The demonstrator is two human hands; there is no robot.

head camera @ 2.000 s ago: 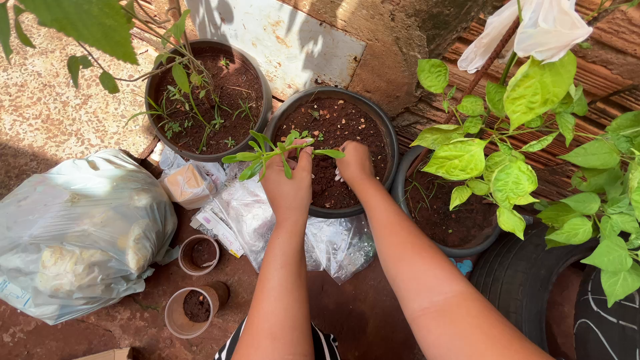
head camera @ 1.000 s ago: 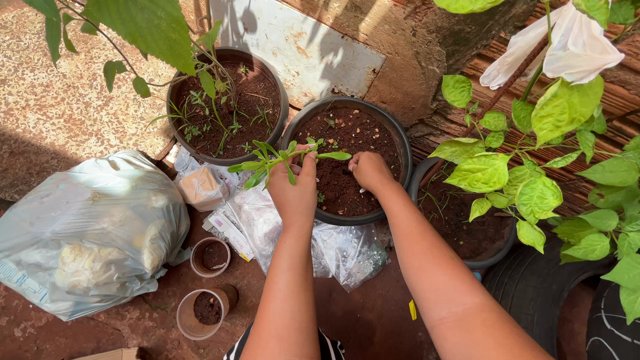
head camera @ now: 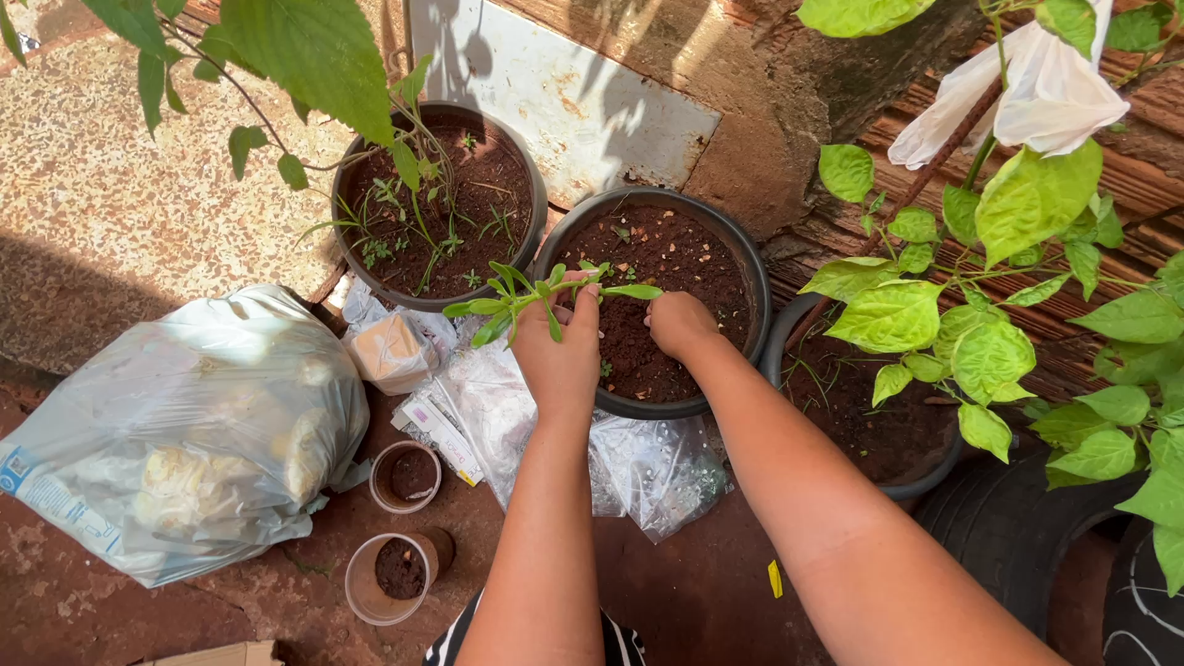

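Observation:
My left hand (head camera: 561,347) holds a leafy green plant cutting (head camera: 518,301) over the left side of the middle round pot (head camera: 758,310). The cutting lies roughly sideways, its narrow leaves spreading left of the hand and one long leaf pointing right. My right hand (head camera: 680,324) is at the dark reddish soil (head camera: 647,365) in the same pot, palm down with the fingers curled. Its fingertips are partly hidden, so I cannot tell whether they hold anything. Small seedlings and pale bits dot the soil.
Another planted pot (head camera: 532,231) stands behind left, a third pot (head camera: 943,453) at right under leafy stems. Plastic packets (head camera: 666,472), a wrapped block (head camera: 393,347), two plastic cups (head camera: 404,476) (head camera: 356,578) and a stuffed plastic bag (head camera: 222,416) lie at left and front. Tyres (head camera: 999,527) sit at lower right.
My left hand keeps hold of the cutting over the pot. My right hand stays at the soil, its fingers more curled than two seconds ago. The view has shifted slightly.

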